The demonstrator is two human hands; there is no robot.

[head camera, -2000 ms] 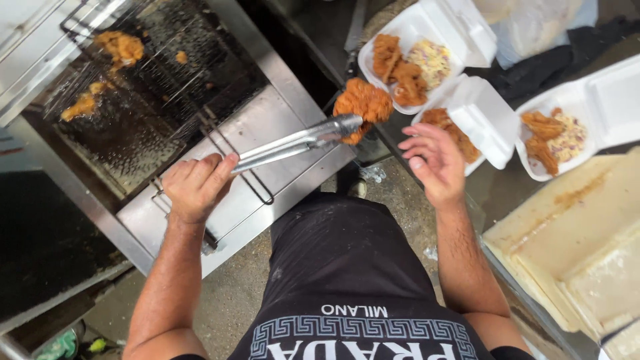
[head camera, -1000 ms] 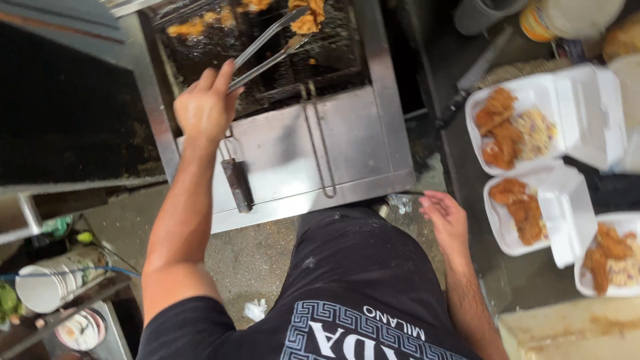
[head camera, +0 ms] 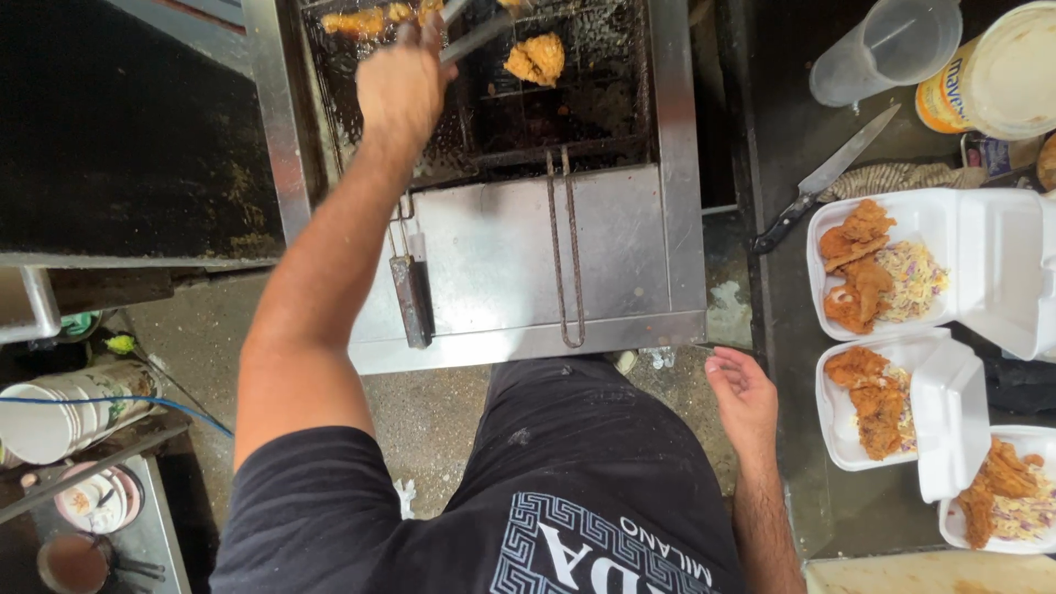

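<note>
My left hand [head camera: 402,92] grips metal tongs [head camera: 480,35] over the oil of a steel deep fryer [head camera: 610,247]. The tongs reach up and right; their tips are cut off or blurred at the top edge. Below and right of them lies a piece of fried chicken [head camera: 536,59]. More battered pieces [head camera: 355,22] float at the fryer's upper left. My right hand [head camera: 741,392] holds nothing, its fingers loosely curled beside the fryer's lower right corner. Right of it on the counter stand open foam boxes [head camera: 833,445] with fried chicken [head camera: 876,408] and shredded slaw [head camera: 912,280].
A kitchen knife [head camera: 833,169] lies beside a striped cloth [head camera: 899,180]. Behind are a clear plastic pitcher [head camera: 887,49] and a lidded tub [head camera: 1011,74]. Two basket handles [head camera: 410,301] extend over the fryer's front. White buckets [head camera: 74,412] stand at the lower left.
Two seconds ago the tongs held fried chicken beside the foam boxes; one second ago they held a piece over the fryer. The view has swung considerably. My right hand has lowered from near the boxes.
</note>
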